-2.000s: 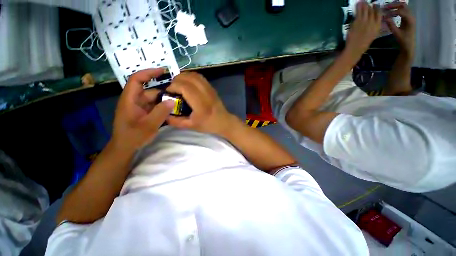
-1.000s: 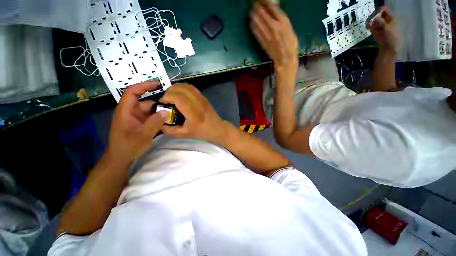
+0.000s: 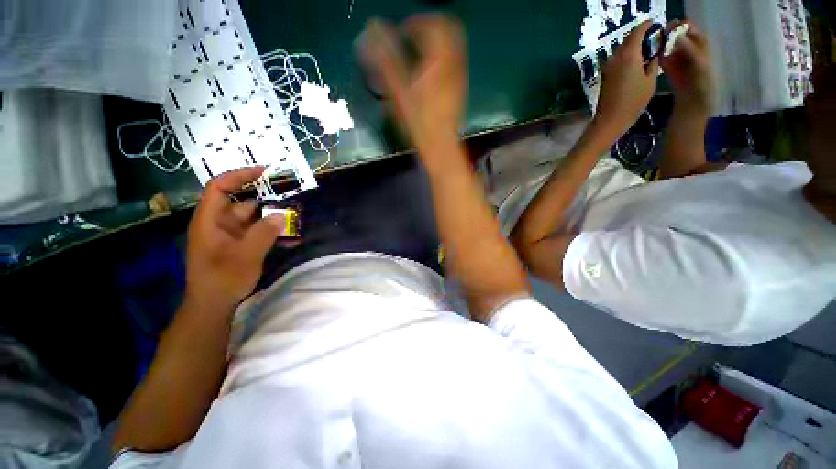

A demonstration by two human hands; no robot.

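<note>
My left hand (image 3: 227,236) holds a small black unit (image 3: 291,221) with white and a yellow patch on its face, over my lap at the bench edge. My right hand (image 3: 420,82) is blurred, reaching over the green bench (image 3: 513,55). A dark edge shows by its fingers; whether it grips anything cannot be told. The white die-cut sheet (image 3: 217,87) with black slots hangs slightly over the bench edge, just above my left hand.
White string-like loops (image 3: 151,139) lie left of the sheet, and a ragged white scrap pile (image 3: 324,108) right of it. White layered stacks (image 3: 57,156) stand at left. A neighbour (image 3: 678,252) at right holds a black unit near another die-cut sheet (image 3: 591,69).
My right hand has left the held unit and moved up and right over the bench, where a dark rounded square lay. My left hand still holds its unit. The neighbour's near arm has drawn back right.
</note>
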